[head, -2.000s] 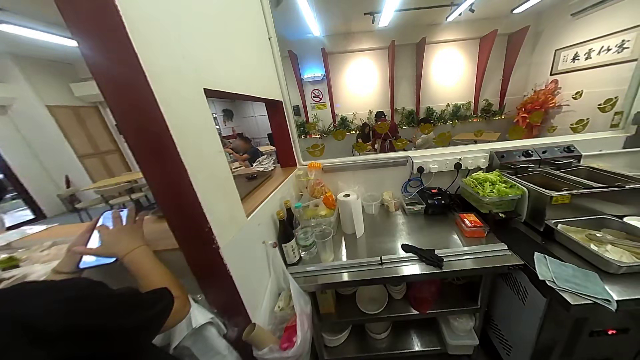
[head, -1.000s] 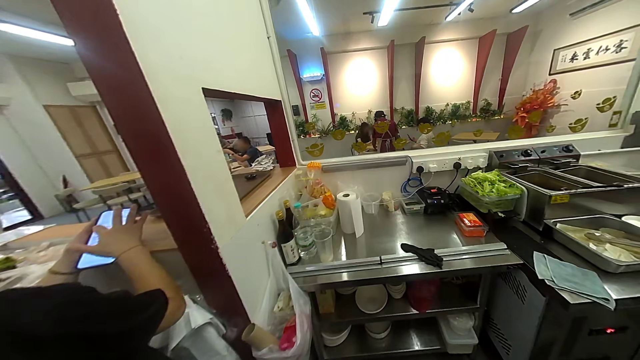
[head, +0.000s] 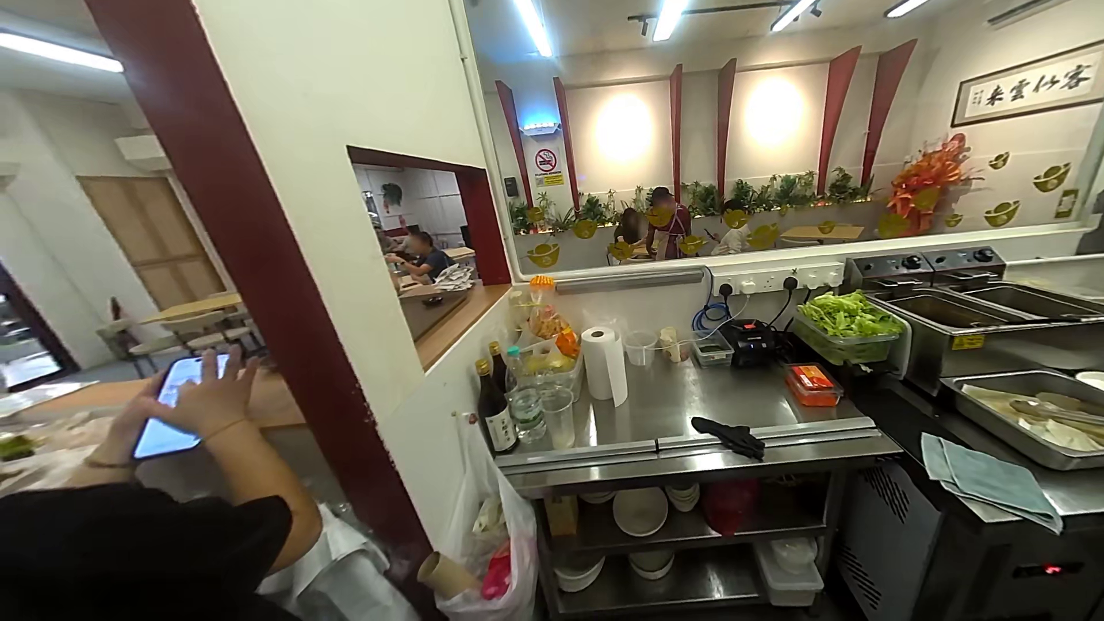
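At the far left, beside a dark red post, my left hand [head: 128, 429] holds a smartphone [head: 178, 407] with a lit screen. My right hand [head: 211, 401] lies over the phone's screen side, its fingers spread near the top and right edge. Both hands are raised above a black sleeve. Part of the left hand and forearm is hidden by the phone and black clothing. The screen's content is too bright to read.
A steel worktable [head: 638, 431] bears sauce bottles [head: 496, 414], a paper towel roll [head: 601, 366] and a black glove [head: 729, 437]. A plastic bag [head: 517, 535] hangs beside it. Right are leafy greens [head: 849, 315], fryers [head: 975, 306] and a cloth [head: 987, 479]. People are beyond the window.
The right hand's fingers have shifted and spread over the phone. A standing person seen through the small wall opening a second ago no longer shows there.
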